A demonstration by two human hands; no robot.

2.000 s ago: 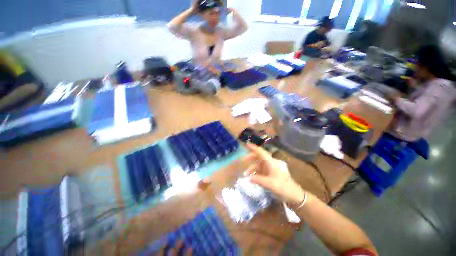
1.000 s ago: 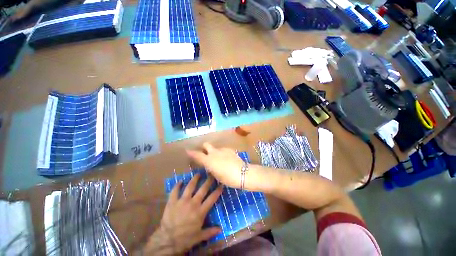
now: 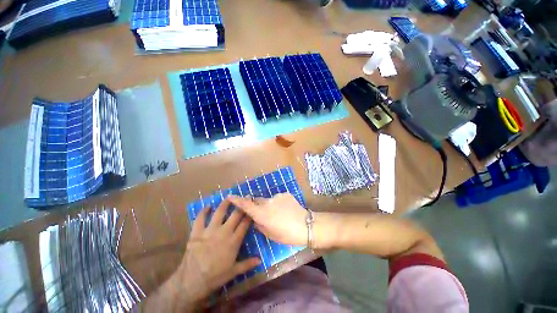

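Note:
A blue solar cell panel [image 3: 280,183] with thin silvery lines lies flat on the brown table before me, partly covered by both hands. My left hand [image 3: 214,250] lies on its left part, fingers spread and holding nothing. My right hand [image 3: 278,220] reaches in from the right over the panel's middle. Its fingertips are close together near my left fingertips. Whether they pinch anything is too small to tell. Short silver ribbons [image 3: 342,168] lie in a loose pile right of the panel. A bundle of long silver ribbons [image 3: 91,257] lies at the left.
Dark cell blocks [image 3: 214,104] stand on a greenish sheet [image 3: 262,131] beyond the panel. A curved panel stack [image 3: 70,150] is at left. A soldering iron stand [image 3: 369,107], a grey round machine [image 3: 436,92] with cable and a white strip [image 3: 386,174] are at right. An orange-brown scrap [image 3: 284,142] lies nearby.
My right hand, raised over the table at first, has come down to the panel, its fingertips now near my left fingers. The view has tilted down to the panel.

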